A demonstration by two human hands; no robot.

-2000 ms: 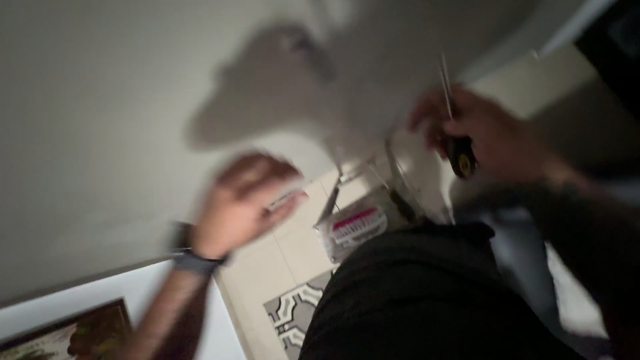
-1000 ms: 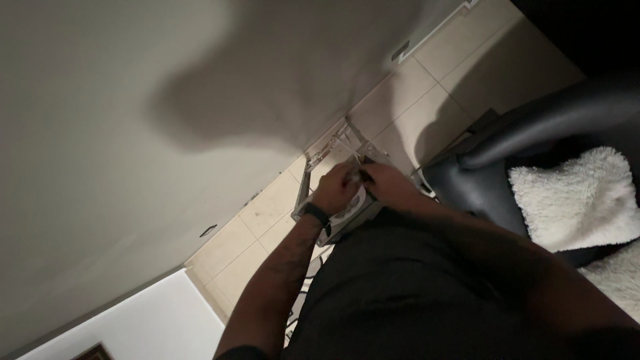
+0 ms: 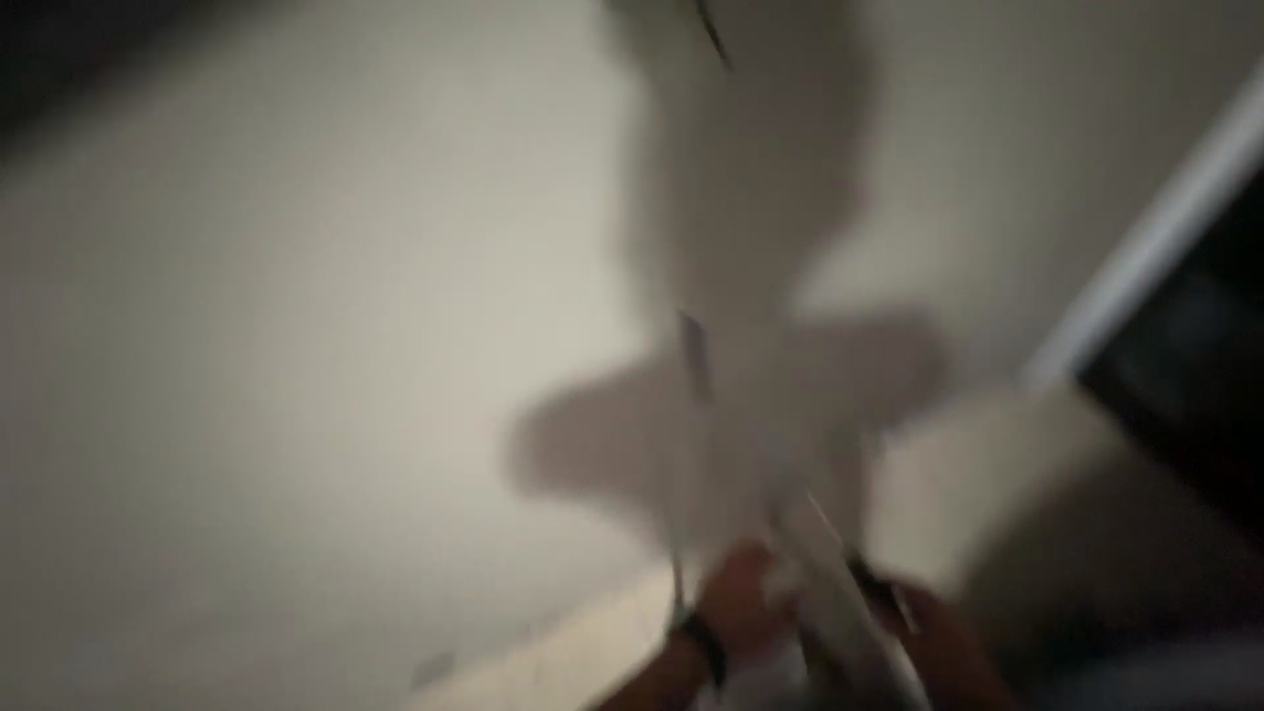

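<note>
The view is strongly blurred. My left hand (image 3: 746, 602), with a dark band at its wrist, is low in the middle, at a pale, long frame-like object (image 3: 839, 602) that rises between my hands. Whether its fingers grip that object cannot be told. On the other side of the object, my right hand (image 3: 923, 617) is closed around the dark handle of a screwdriver (image 3: 869, 583), whose thin shaft points up and to the left. The lower part of the pale object is cut off by the bottom edge.
A pale wall (image 3: 346, 326) fills most of the view, with shadows cast on it. Light floor tiles (image 3: 583, 647) show at the bottom. A white edge (image 3: 1145, 237) and a dark object (image 3: 1195, 365) stand at the right.
The view has swung up toward the wall. A second ago both hands were together low over the object on the floor; now they are apart, on either side of the pale object.
</note>
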